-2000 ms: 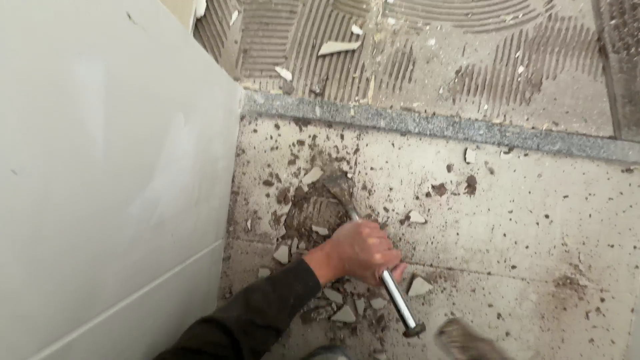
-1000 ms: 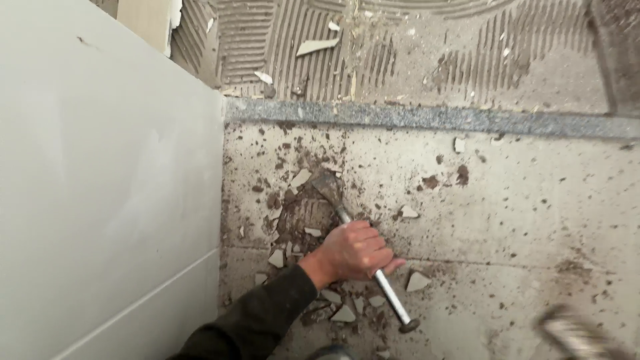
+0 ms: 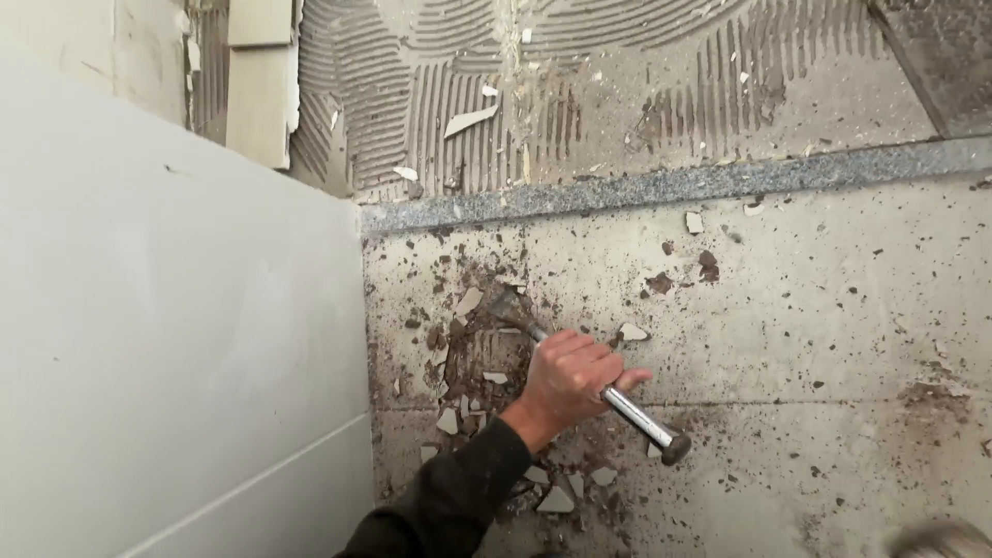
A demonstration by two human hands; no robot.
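Note:
My left hand (image 3: 573,376) is closed around the metal shaft of a flat, wide-bladed cold chisel (image 3: 639,418). The chisel slants, its struck end at the lower right and its blade (image 3: 510,308) at the upper edge of a broken patch (image 3: 492,353) in the pale floor tile (image 3: 759,325). Ridged mortar shows inside the patch. Broken tile shards (image 3: 556,500) and dark crumbs lie around it and below my wrist. A blurred brownish object (image 3: 938,539), possibly a hammer head, shows at the bottom right edge. My right hand is outside the view.
A smooth pale wall panel (image 3: 194,310) rises on the left. A grey speckled stone strip (image 3: 659,187) crosses the floor beyond the patch. Past it lies floor with combed adhesive (image 3: 457,108) and loose shards (image 3: 470,122). Cut tile pieces (image 3: 260,108) stand at the upper left.
The blurred object at the bottom has moved to the right, toward the lower right edge. My left hand stays on the chisel, whose blade remains at the broken patch.

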